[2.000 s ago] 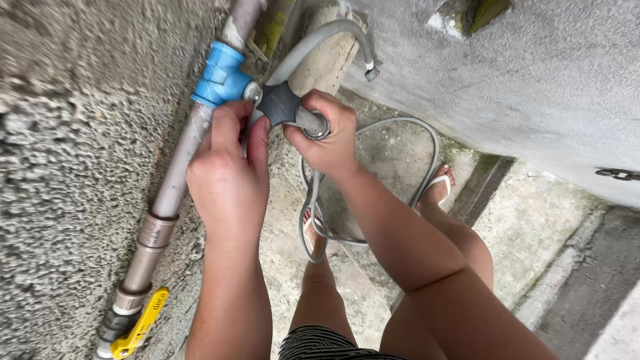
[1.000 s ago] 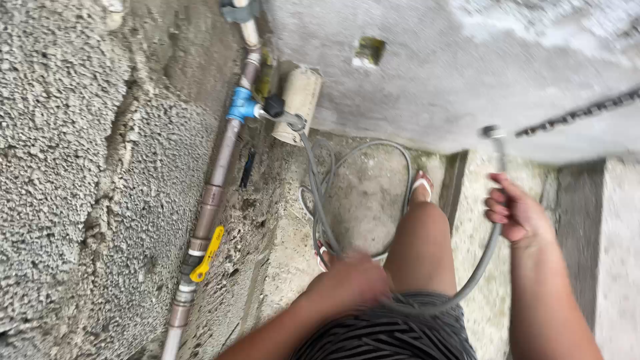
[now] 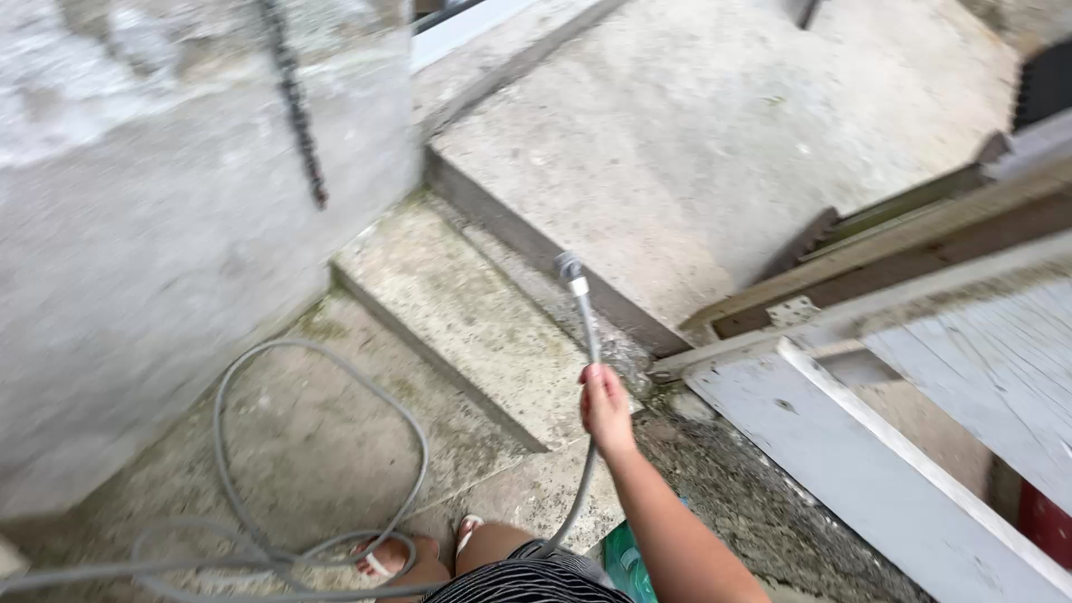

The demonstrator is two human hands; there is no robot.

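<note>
My right hand (image 3: 606,412) is closed around a grey flexible hose (image 3: 586,477), a short way below its end. The hose end, an angled grey fitting (image 3: 569,266) with a white collar (image 3: 579,286), points up and away from me over the edge of a concrete step. Below my hand the hose curves down to my shorts. More of the grey hose lies in loops on the concrete floor around my feet and runs off at the lower left. My left hand is out of view.
Concrete steps (image 3: 469,327) rise ahead beside a rough plastered wall (image 3: 159,276), where a dark chain (image 3: 293,109) hangs. At the right stands a worn white wooden gate or panel (image 3: 879,469). A green translucent plastic container (image 3: 626,563) sits low beside my right arm.
Both hands were at the fitting by the blue pipe tee; then my right hand held the hose away from it. The view has swung right to the steps, and my left hand has left it.
</note>
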